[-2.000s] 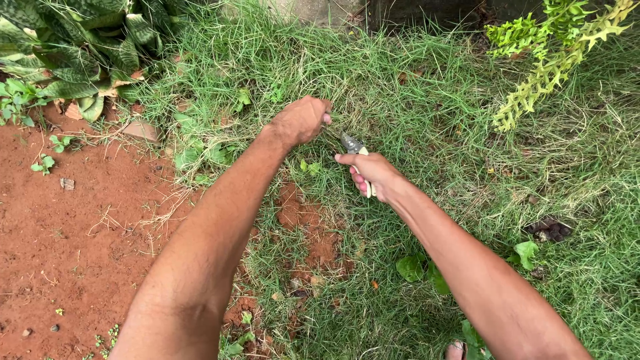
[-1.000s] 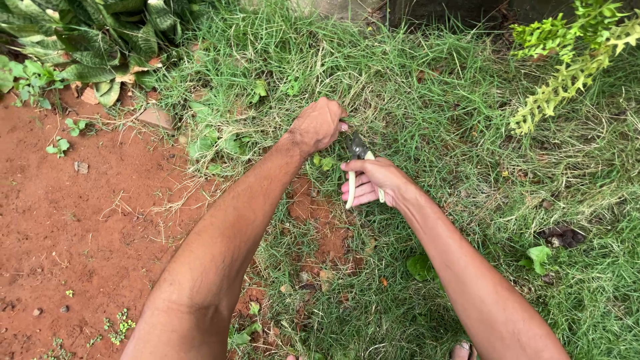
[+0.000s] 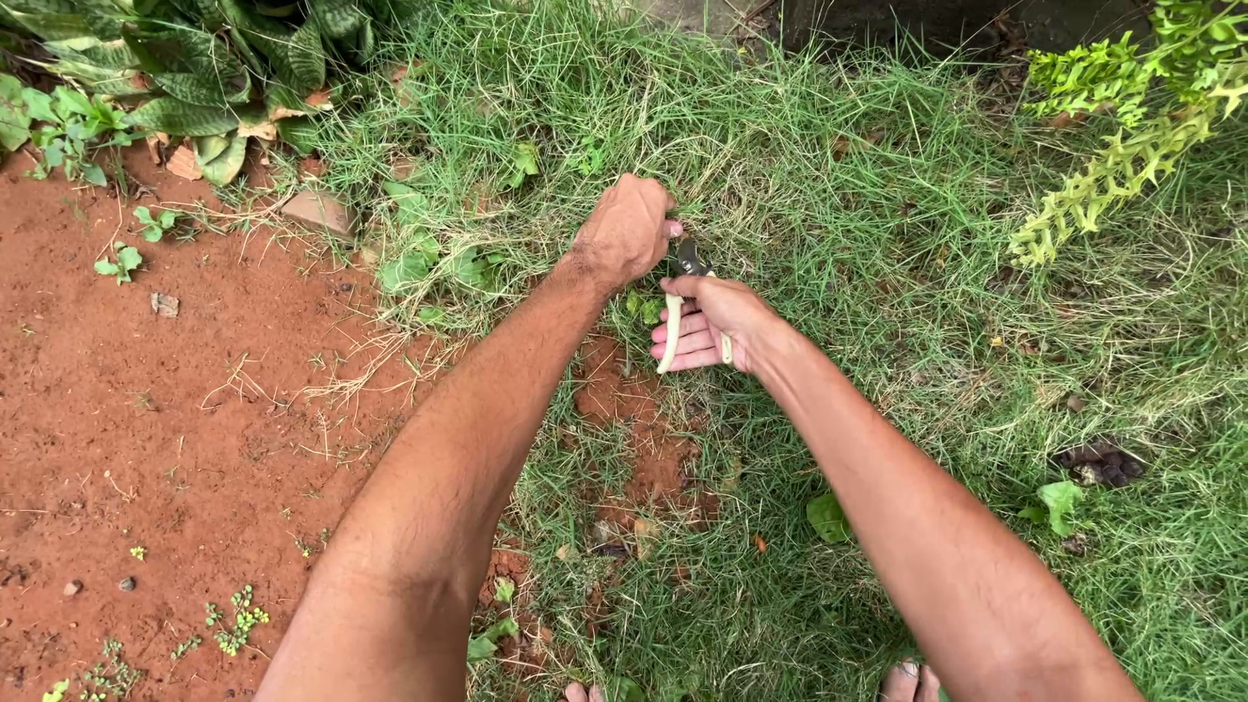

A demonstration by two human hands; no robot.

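Pruning shears (image 3: 673, 334) with pale cream handles and a dark metal head lie in my right hand (image 3: 721, 317), handles spread, the thumb over one handle and the fingers stretched out beneath. The head points up toward my left hand (image 3: 632, 229), which is closed in the grass (image 3: 780, 175) just above and left of the blades. Its fingertips look pinched on grass blades, though the fingers mostly hide what they hold. A small leafy weed (image 3: 643, 307) grows just below the left hand.
Bare red soil (image 3: 195, 390) spreads on the left, with a brick piece (image 3: 320, 212) at the grass edge. Broad-leaved plants (image 3: 205, 78) stand at the upper left, a spiny light-green branch (image 3: 1102, 185) reaches in from the upper right, and a stone edge (image 3: 877, 29) runs along the top.
Two seconds ago my right hand was wrapped around the shears; now its fingers are extended and the handles are spread. My left hand stays closed near the blades.
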